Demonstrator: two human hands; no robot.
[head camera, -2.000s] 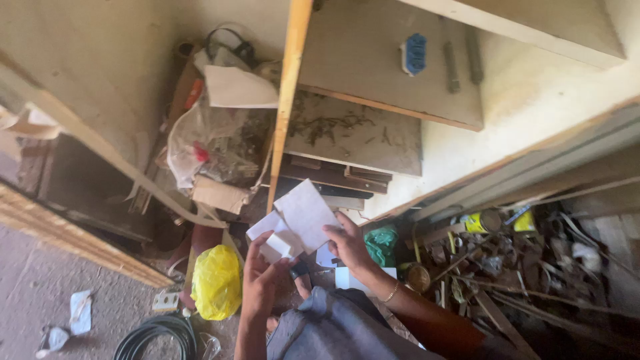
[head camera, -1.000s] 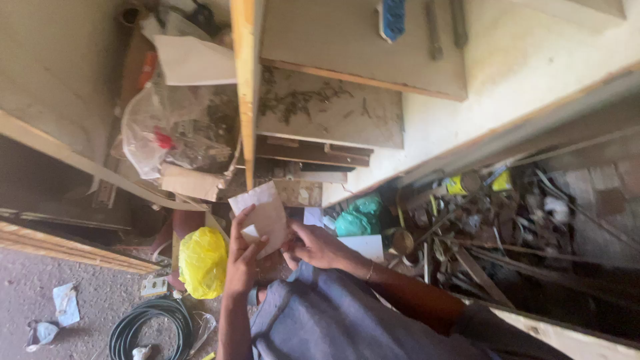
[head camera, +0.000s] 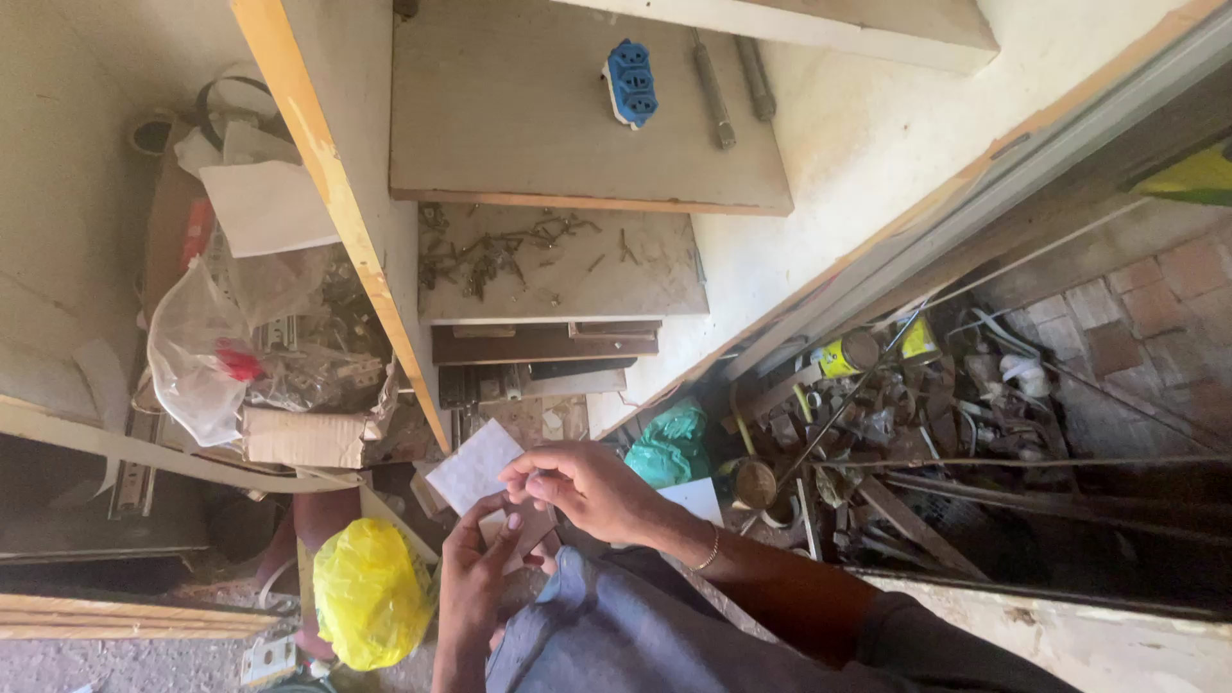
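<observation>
My left hand (head camera: 486, 549) is at the lower middle, its thumb and fingers closed around the edge of a small flat piece. My right hand (head camera: 577, 491) meets it from the right, with bent fingers touching near the left fingertips; what lies between them is too small to tell. A white sheet (head camera: 474, 467) shows just behind both hands. Above the hands, a shelf (head camera: 587, 289) bears scattered screws (head camera: 491, 255). On the higher shelf stands a blue and white power socket block (head camera: 632, 85) beside two metal rods (head camera: 712, 91).
A cardboard box (head camera: 303, 438) with hardware and a clear plastic bag (head camera: 197, 351) is at left. A yellow plastic bag (head camera: 373, 594) sits below it. Right of my hands are a green plastic bag (head camera: 669, 445), cans (head camera: 847, 354) and piled scrap.
My right hand has moved onto the fingertips of my left hand. The white sheet, which both hands held between them earlier, now shows behind them. The view has shifted.
</observation>
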